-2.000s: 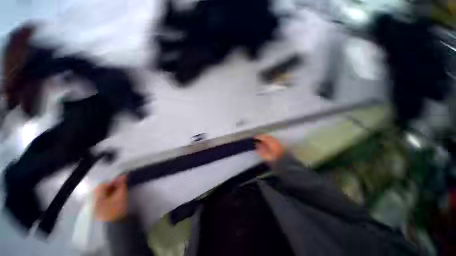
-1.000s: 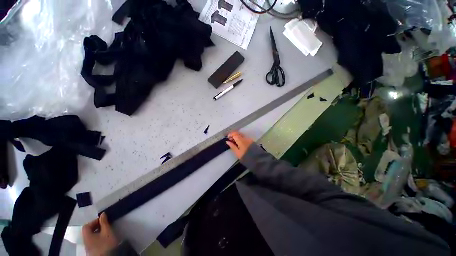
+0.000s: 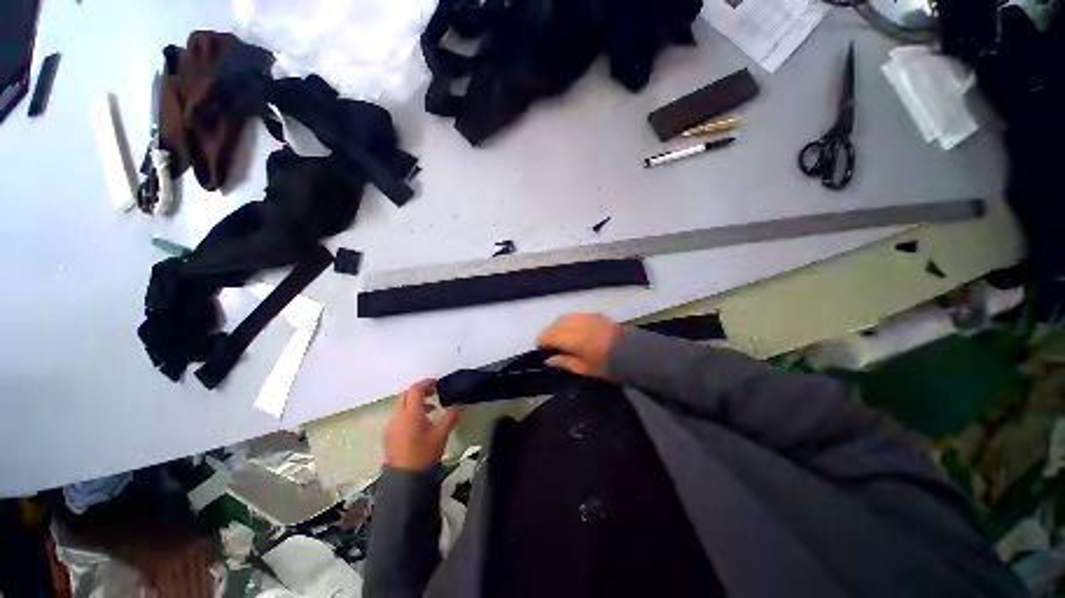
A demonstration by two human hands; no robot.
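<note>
A dark fabric strip (image 3: 505, 383) lies at the table's near edge, close to my body. My left hand (image 3: 418, 428) holds its left end. My right hand (image 3: 580, 343) grips it farther right, and dark fabric also shows beyond my right sleeve. A stack of dark strips (image 3: 502, 287) lies flat on the table along the near side of the steel ruler (image 3: 806, 227). Neither hand touches the stack. How many layers the stack has cannot be told.
Black shears (image 3: 830, 152), a dark block (image 3: 703, 104) and a white marker pen (image 3: 689, 152) lie beyond the ruler. A black fabric heap (image 3: 315, 175) and brown fabric (image 3: 208, 111) lie left. Small offcuts lie near the ruler. White papers (image 3: 931, 98) are at right.
My hands have left the stack at the ruler and moved toward my body, where they now hold a dark strip at the table edge. The view has turned and shifted left.
</note>
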